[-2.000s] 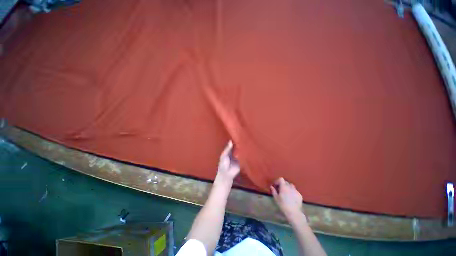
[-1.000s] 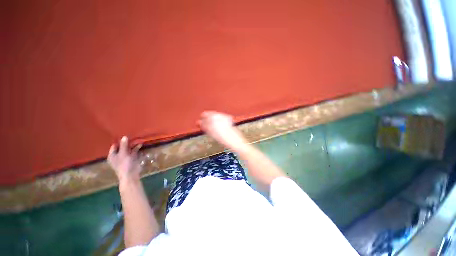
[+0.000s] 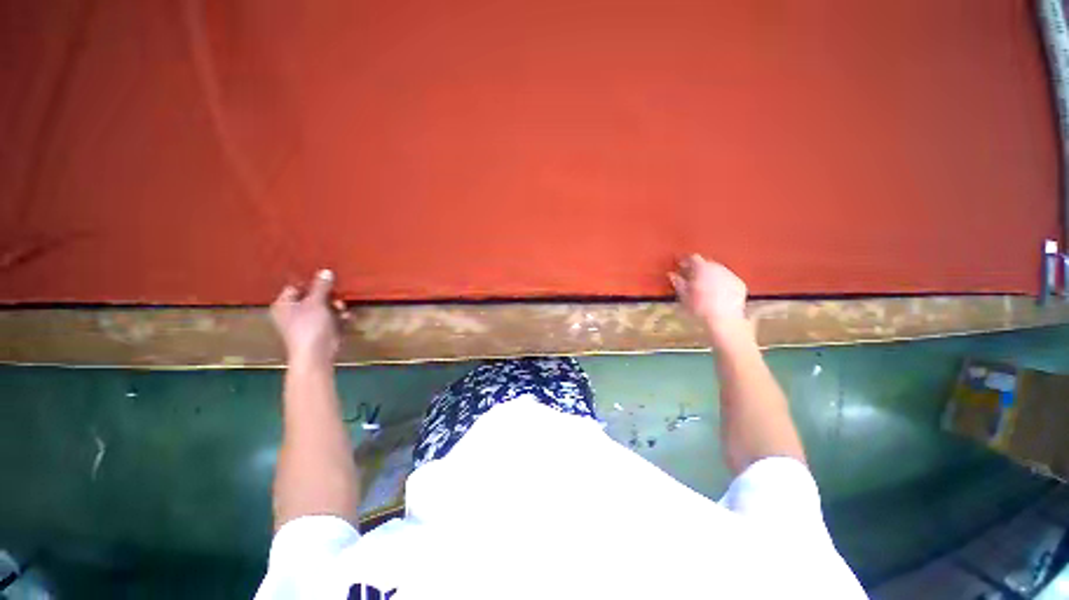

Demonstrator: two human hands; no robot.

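The rust-orange fabric ply (image 3: 528,141) covers the table, with a dark line of stacked plies along its near edge. It lies mostly smooth at the middle and right, with soft folds at the left. My left hand (image 3: 310,316) is at the near edge on the left, its thumb and fingers pinching the ply edge. My right hand (image 3: 710,288) is at the same edge on the right, fingertips bent down on the cloth; whether they pinch it is hard to tell.
The worn brown table rim (image 3: 469,332) runs below the cloth. A printed roll (image 3: 1055,59) and a small silver-white block (image 3: 1050,267) are at the right end. Cardboard boxes (image 3: 1032,416) stand on the green floor.
My hands have moved apart along the edge, from close together to wide. The raised fold between them is gone and the cloth there lies flat. The view has shifted and levelled.
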